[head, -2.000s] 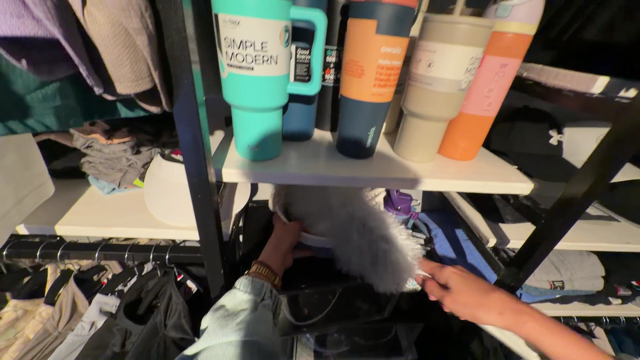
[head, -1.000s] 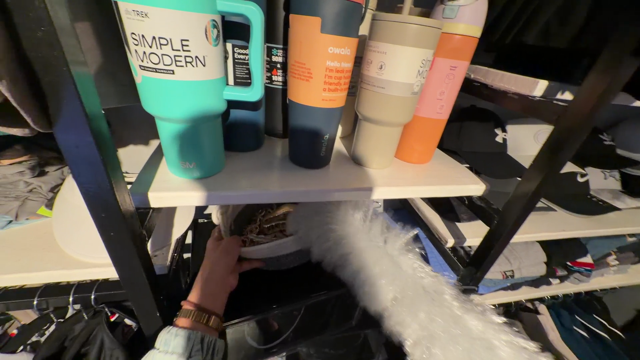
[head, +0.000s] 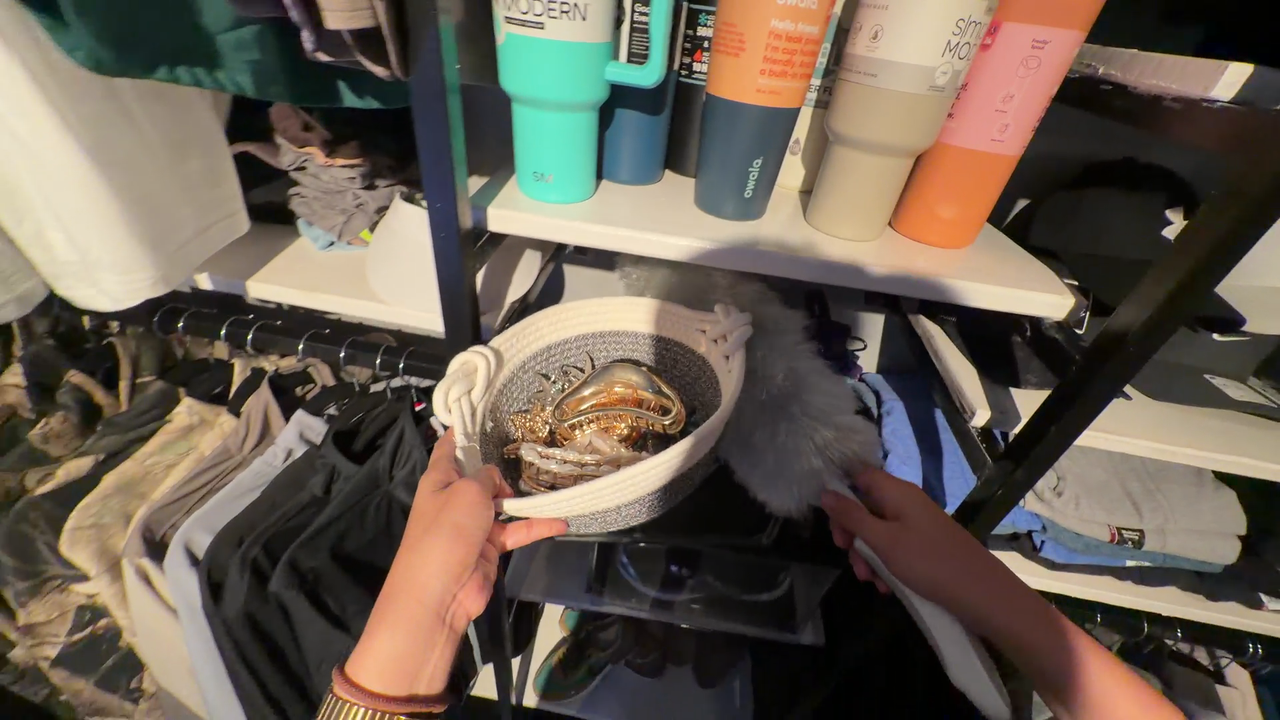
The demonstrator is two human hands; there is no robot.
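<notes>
My left hand (head: 465, 535) grips the near left side of a white and grey rope basket (head: 610, 495), tilted so its inside shows. Several gold and pearly hair claw clips (head: 620, 400) lie in it. In my right hand (head: 895, 530) is the handle of a fluffy grey duster (head: 800, 400). The duster's head stands just right of the basket, partly behind its rim, and reaches under the white shelf (head: 780, 255). The far end of the duster is in shadow.
Tumblers and bottles, among them a teal tumbler (head: 555, 110) and an orange bottle (head: 985, 130), stand on the shelf above. Black uprights (head: 445, 180) flank the bay. Hanging clothes (head: 320, 480) are at left, folded clothes (head: 1135, 500) at right. A clear acrylic case (head: 670, 585) is below.
The basket has come out from under the shelf in my left hand, and its clips now show. The duster, earlier across the basket's opening, is now at its right side.
</notes>
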